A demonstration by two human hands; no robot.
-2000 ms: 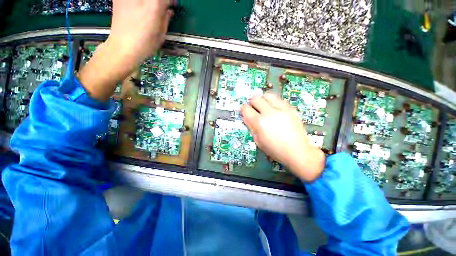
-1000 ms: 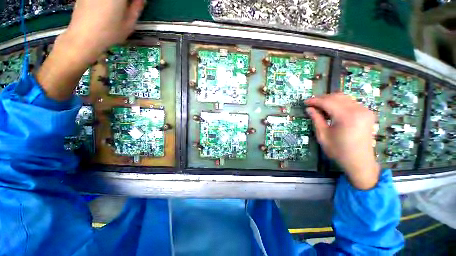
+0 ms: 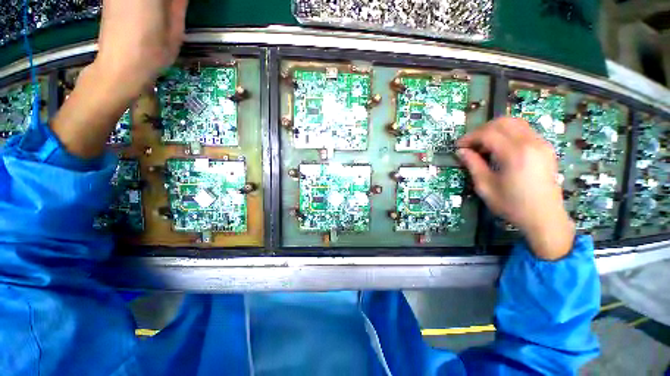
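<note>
My right hand (image 3: pixel 518 172) is at the lower right corner of the upper right green circuit board (image 3: pixel 432 110) in the middle pallet (image 3: pixel 382 176). Its thumb and fingertips are close together there; whether a small part is between them cannot be made out. My left hand (image 3: pixel 143 37) is above the top left of the line, over the far rail, cut off by the top edge and blurred; what it holds cannot be seen. Another board (image 3: pixel 430 200) lies just below, nearer to me. The two left boards of this pallet (image 3: pixel 332 110) are uncovered.
A silvery heap (image 3: pixel 397 16) lies on the green shelf (image 3: pixel 242 15) beyond the far rail. A dark heap (image 3: pixel 44 18) is at top left. A tan-orange pallet (image 3: pixel 253 220) is left, another pallet right. The near rail (image 3: pixel 316 273) runs before my blue coat.
The view has shifted right along the line. My right hand has moved from the middle pallet's left boards to its upper right board. My left hand stays near the far rail.
</note>
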